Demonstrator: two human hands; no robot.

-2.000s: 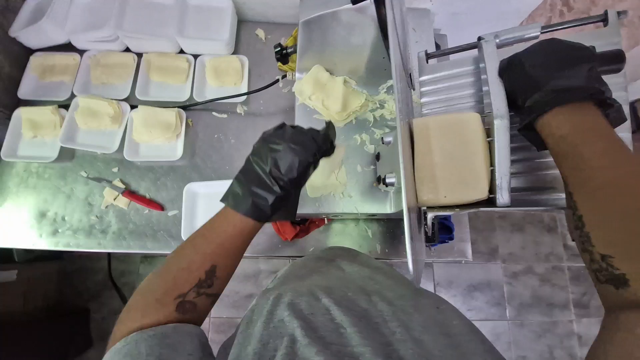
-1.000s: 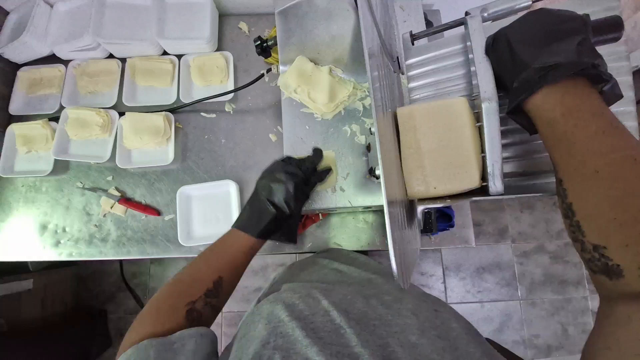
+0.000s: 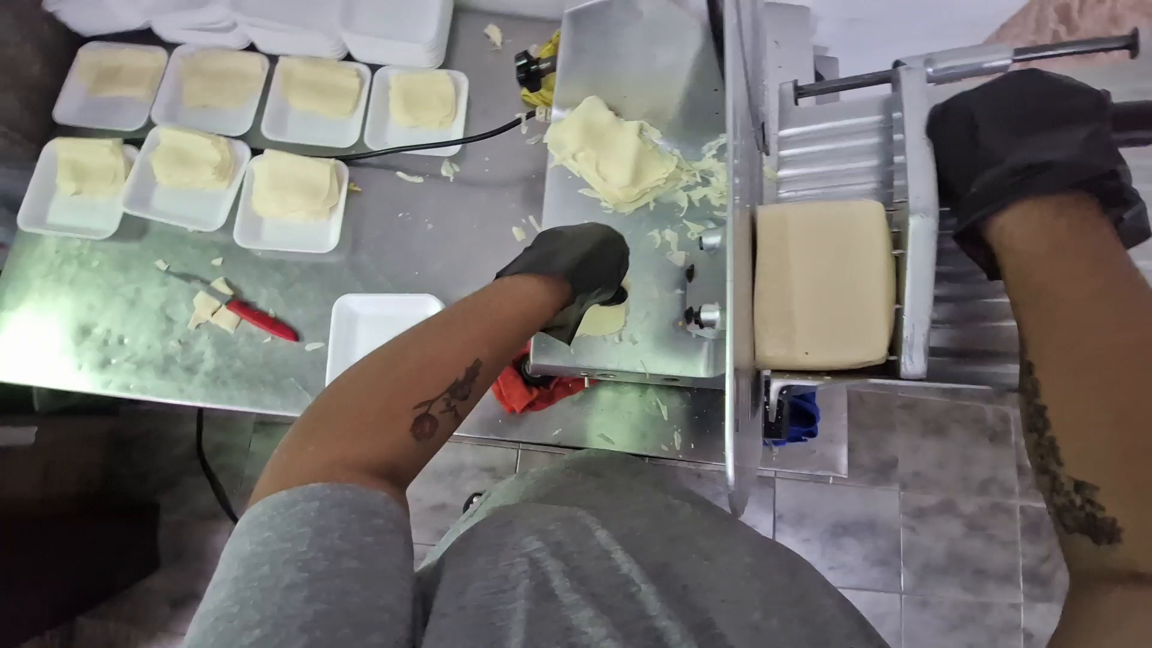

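Gloved in black, my left hand (image 3: pixel 580 270) is over a cheese slice (image 3: pixel 604 319) on the metal bed of a slicer (image 3: pixel 652 351); its fingertips are partly hidden, so I cannot tell whether they grip the slice. Above it lies a pile of cheese slices (image 3: pixel 615 155) with shreds around it. My right hand (image 3: pixel 1035 153), also in a black glove, is closed around the dark handle of the slicer carriage (image 3: pixel 916 225). A block of cheese (image 3: pixel 824 286) rests on the carriage between its pusher plate and the upright slicer blade (image 3: pixel 741 261).
Several white foam trays (image 3: pixel 290 232) with sliced cheese stand at the upper left, below stacked trays (image 3: pixel 396 31). An empty foam tray (image 3: pixel 373 333) is near my left forearm. A red-handled knife (image 3: pixel 261 319) lies by cheese scraps. A black cable (image 3: pixel 405 147) crosses the steel table. Red cloth (image 3: pixel 540 387) sits below the slicer.
My left hand has moved from beside the slice pile down to the lower part of the slicer bed. My right hand has stayed on the carriage handle.
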